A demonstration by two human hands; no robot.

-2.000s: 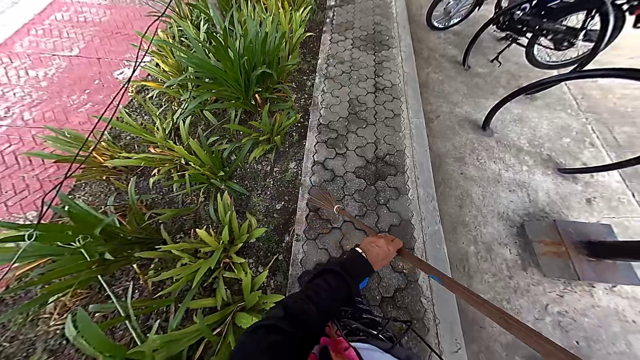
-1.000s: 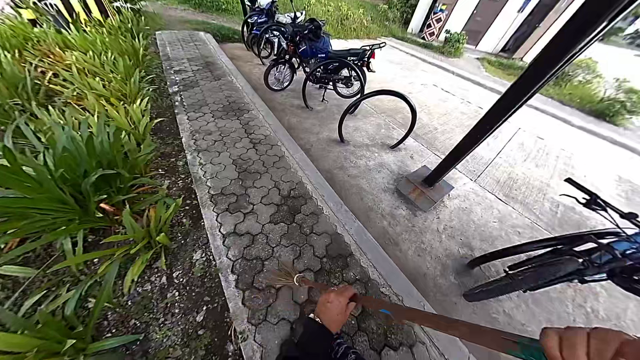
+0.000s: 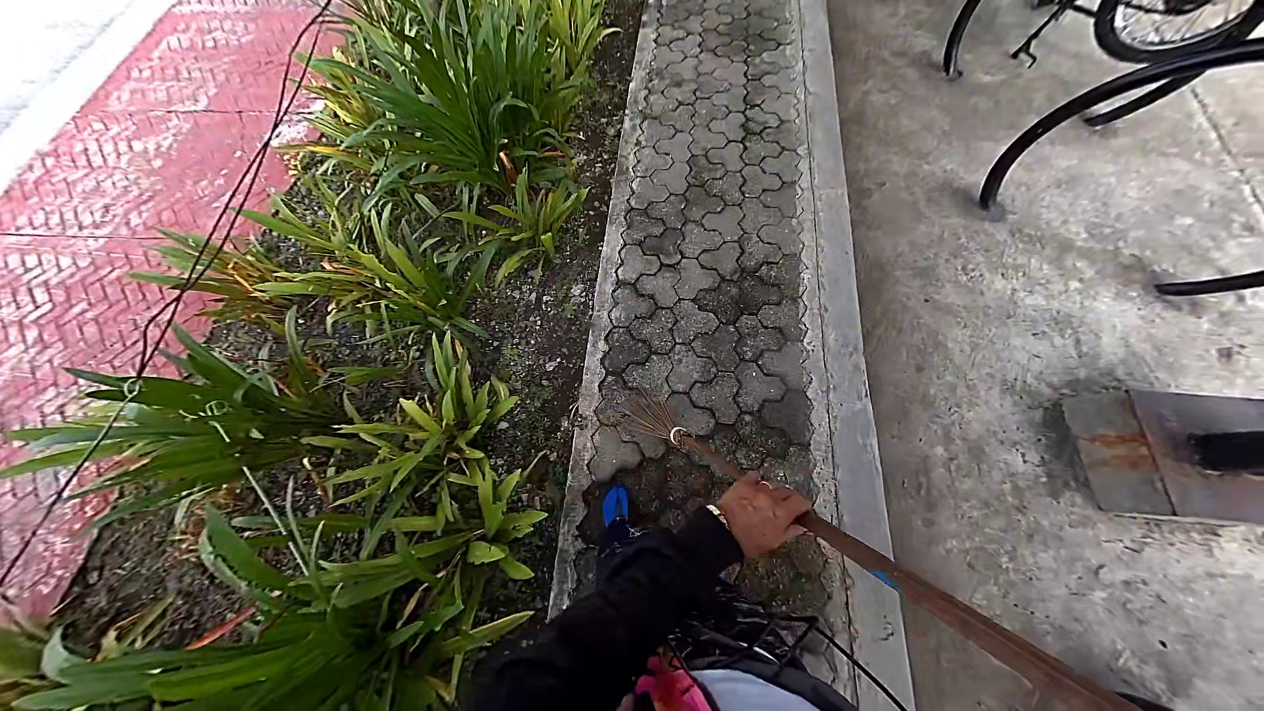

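Observation:
My left hand (image 3: 758, 515), in a dark sleeve with a bracelet at the wrist, grips the long brown handle (image 3: 948, 604) of a stick broom at lower centre. The handle runs from there to the bottom right corner. Thin bristles (image 3: 652, 417), bound by a pale ring, fan out to the upper left of the hand, over the grey interlocking pavers (image 3: 701, 326) near their left edge. My right hand is out of view. A blue shoe tip (image 3: 615, 504) shows on the pavers just below the bristles. A black bag or cover and pink cloth (image 3: 671, 686) are at my body.
Leafy plants (image 3: 474, 109) grow in a soil bed left of the paver strip, with wires above and red paving (image 3: 168, 148) beyond. A concrete curb (image 3: 844, 326) borders the right side. Past it are black metal hoops (image 3: 1037, 123), a wheel (image 3: 1165, 30) and a post's base plate (image 3: 1175, 454).
The view has swung down and left since one second ago. My right hand, seen then on the handle, has left the view. The blue shoe tip now shows beside the broom.

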